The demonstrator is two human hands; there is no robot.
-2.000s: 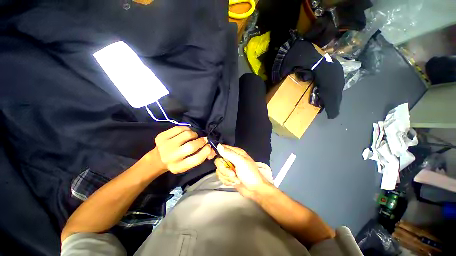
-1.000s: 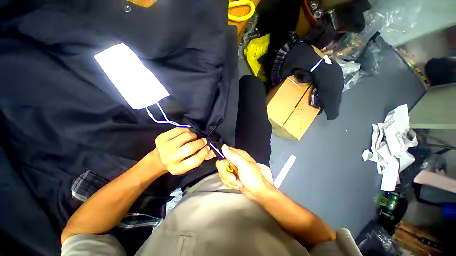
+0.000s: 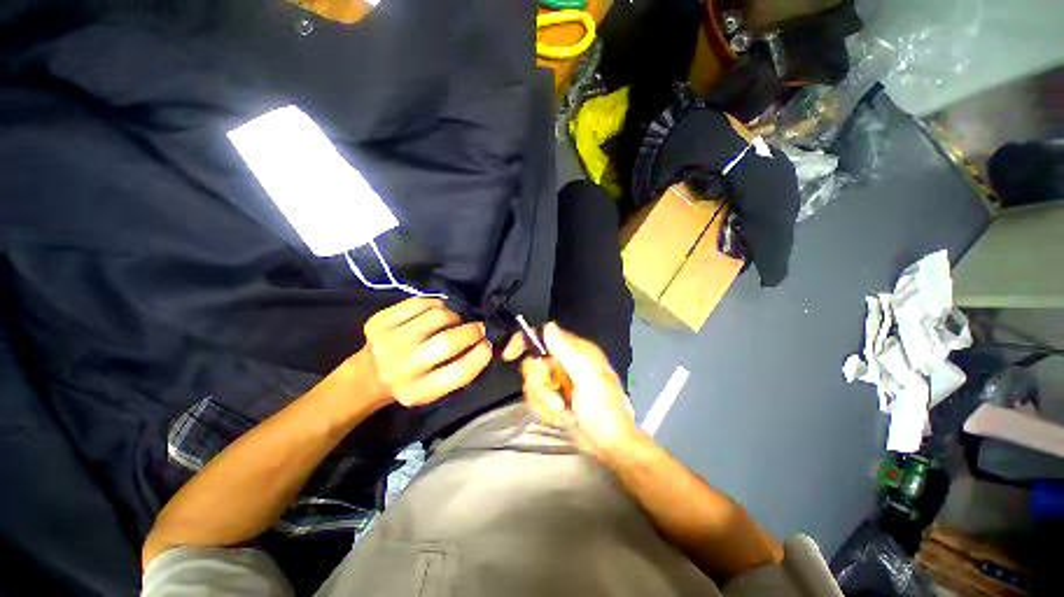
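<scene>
A large black garment covers the left side and my lap. My left hand pinches a small dark fold of it. My right hand is closed around a small tool with a yellowish-orange part in the palm. Its thin shiny tip points up and left toward the fold, just right of it. Whether the tip touches cloth I cannot tell. A white swing tag lies on the garment, with a white string running to my left fingertips. Plaid cloth shows beside my left forearm.
Yellow scissor handle on the orange-brown table at the top. A cardboard box with dark clothing on it stands on the grey floor. A white strip and crumpled white material lie on the floor at right.
My right hand has shifted slightly right, drawing the tool's tip away from my left fingertips; more of the tip shows. My left hand stays on the fold. The tag has shifted slightly.
</scene>
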